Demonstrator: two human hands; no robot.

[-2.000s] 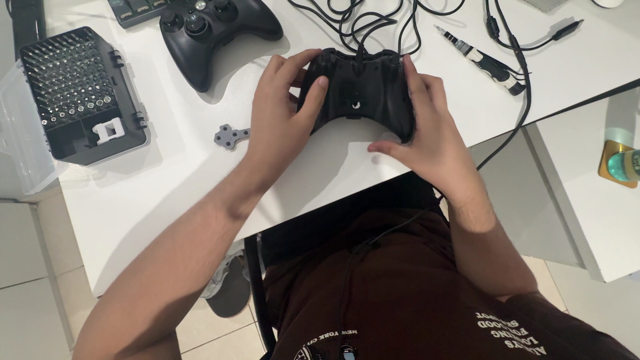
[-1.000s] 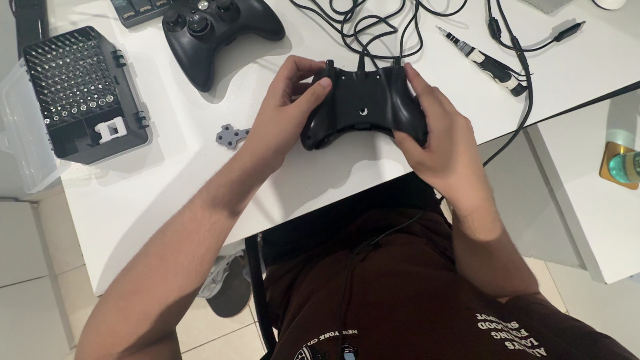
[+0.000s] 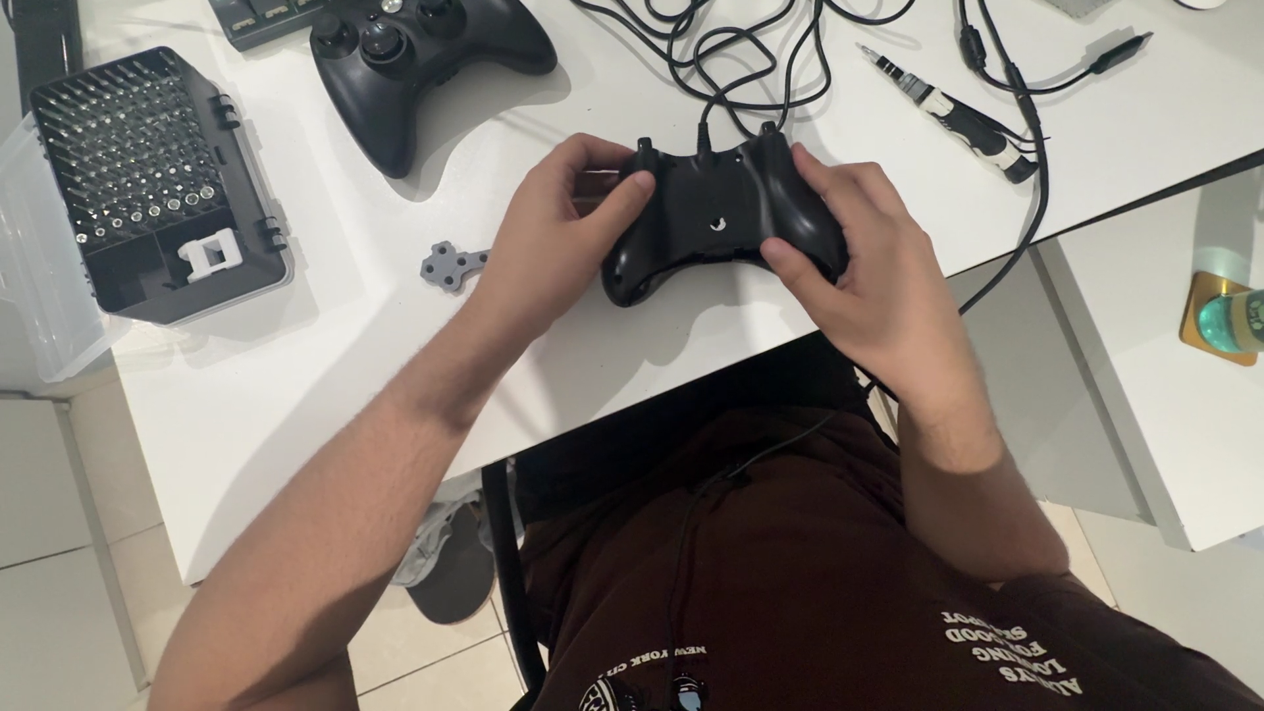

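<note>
A black wired game controller (image 3: 726, 212), its underside up and its cable leading away at the top, is held between both hands over the white table. My left hand (image 3: 578, 222) grips its left side, thumb on the shell near the upper corner. Around the right grip is my right hand (image 3: 864, 252), with the thumb on the lower inner edge. Partly covered by my left wrist, a grey rubber button pad (image 3: 452, 267) lies on the table. Another black controller (image 3: 434, 59) sits face up at the upper left. A precision screwdriver (image 3: 953, 118) rests at the upper right.
An open case of screwdriver bits (image 3: 148, 178) stands at the left, a white plastic piece (image 3: 209, 255) in its compartment. Black cables (image 3: 750, 59) lie coiled beyond the held controller, and another cable (image 3: 1032, 158) runs over the table edge. A bottle (image 3: 1229, 321) stands at the far right.
The held controller has tilted, its underside now facing up more fully. My right hand has shifted, its thumb now on the controller's lower edge, where two seconds ago it was off the shell.
</note>
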